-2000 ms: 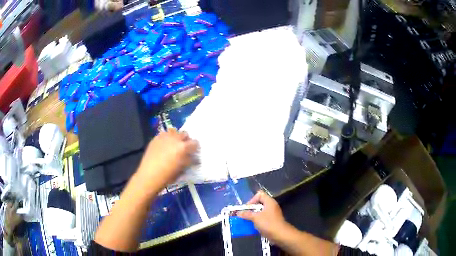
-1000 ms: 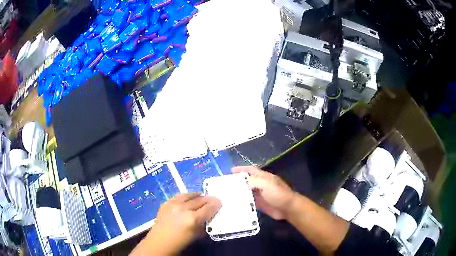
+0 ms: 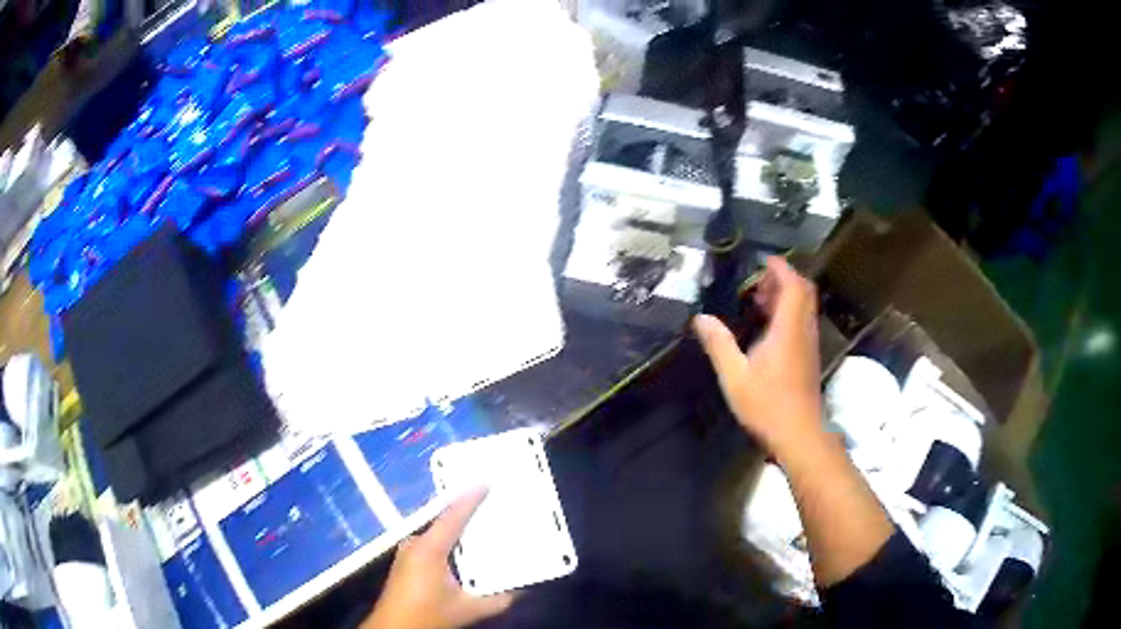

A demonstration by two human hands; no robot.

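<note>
A white battery housing [image 3: 510, 516] with its flat white cover on top is at the bench edge, low in the middle. My left hand [image 3: 439, 571] holds it from its left and lower side, thumb on the cover. My right hand [image 3: 768, 350] is raised with thumb and fingers apart, beside the hanging black electric screwdriver [image 3: 727, 264] with a yellow ring. The fingers are close to the screwdriver; I cannot tell if they touch it. Behind the screwdriver stand two screw feeders, one left [image 3: 639, 234] and one right [image 3: 793, 172].
A large overexposed white stack [image 3: 443, 209] lies mid-bench. Blue battery packs [image 3: 209, 123] are heaped behind at left, with black foam pads [image 3: 154, 344] in front. A brown carton [image 3: 947, 307] of white cameras [image 3: 940, 467] stands at right. Blue-and-white printed sheets [image 3: 307, 516] line the bench edge.
The white cover now closes the housing over the blue pack seen earlier. My right hand has let go of the housing and moved up and right to the screwdriver. The view has shifted right.
</note>
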